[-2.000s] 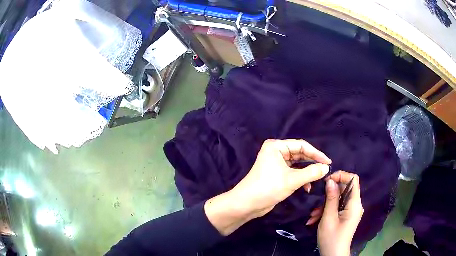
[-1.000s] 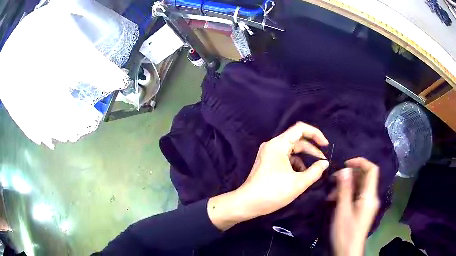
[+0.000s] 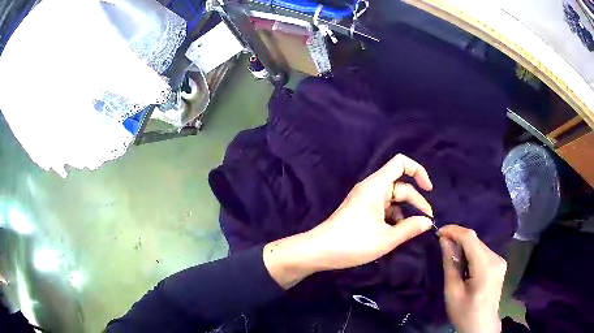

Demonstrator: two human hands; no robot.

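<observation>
The dark purple-black garment (image 3: 339, 136) lies heaped over the lap. My left hand (image 3: 365, 221) is shut on the garment, pinching a bit of it between thumb and fingers. My right hand (image 3: 472, 273) is close to its right; its thumb and index fingertip pinch a thin needle (image 3: 436, 227) at the left fingertips. A dark slim tool (image 3: 460, 265) lies in the right palm, mostly hidden by the fingers. The thread and any fastener are too small to make out.
A white-topped table (image 3: 501, 26) curves across the upper right, with a yellowish tape measure (image 3: 553, 76) along its edge. A plastic-lined bin (image 3: 531, 185) stands below. A white lace-edged garment (image 3: 71, 84) hangs at left beside a cart (image 3: 286, 45). The floor (image 3: 163, 201) is green.
My right hand moved away to the right, blurred, then came back to the left fingertips. My left index finger has lifted off the thumb. The small fold stays pinched.
</observation>
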